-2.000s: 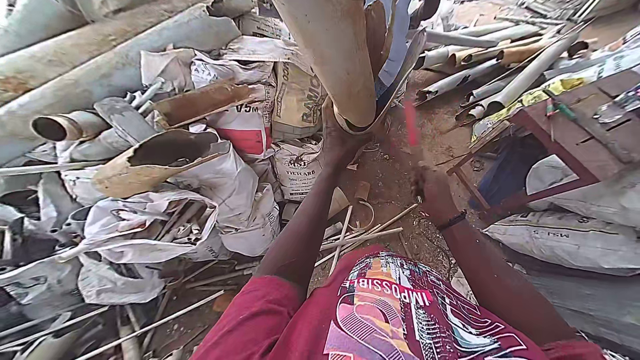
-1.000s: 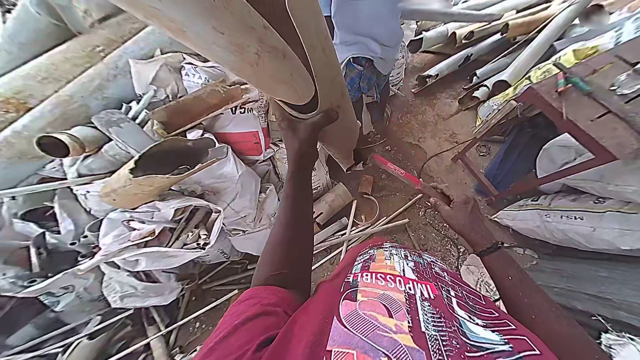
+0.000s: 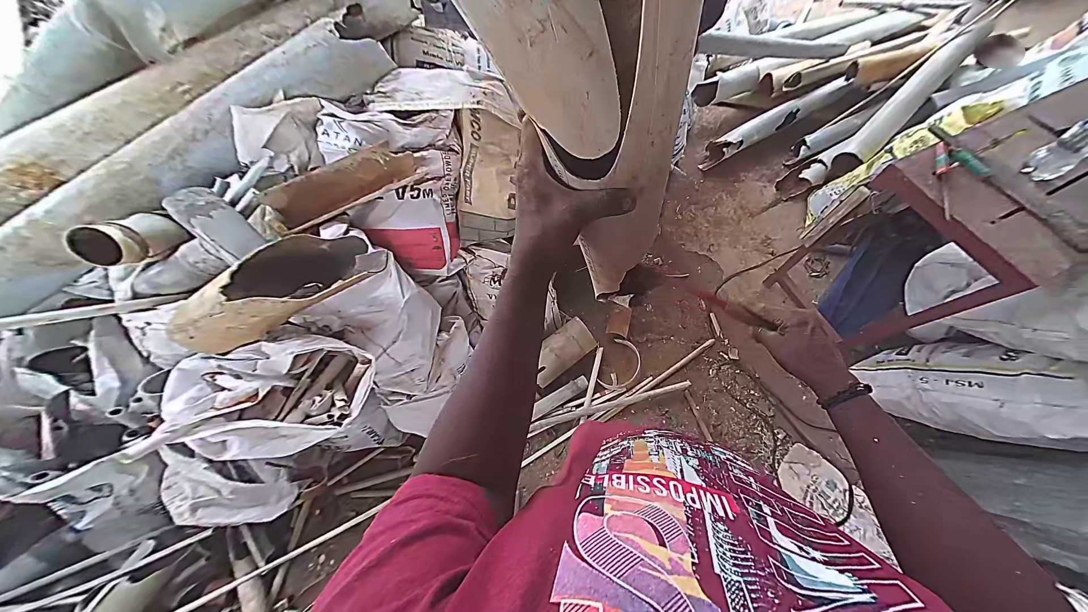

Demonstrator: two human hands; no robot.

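At the top centre, my left hand [image 3: 565, 200] grips the near end of a large split plastic pipe [image 3: 650, 144], thumb across its outer face. The pipe's walls curl around a dark gap, and its far part leaves the view. To the right, my right hand [image 3: 795, 340] is closed on a tool with a long red part [image 3: 727, 308]; motion blurs the tool, so its exact kind cannot be told. The tool points left toward the pipe's lower tip, apart from it.
Sacks [image 3: 382, 314] and a broken pipe piece [image 3: 246, 297] lie left, beside large pipes [image 3: 255, 93]. Thin strips [image 3: 629, 399] cover some ground near my shirt. More pipes [image 3: 901, 110] lie at upper right, above a reddish-brown frame [image 3: 977, 297] and filled sacks [image 3: 977, 391].
The split pipe is held more upright than one second ago, with my left hand still on it. My right hand still holds the red tool. The person in light clothing beyond the pipe is now mostly hidden.
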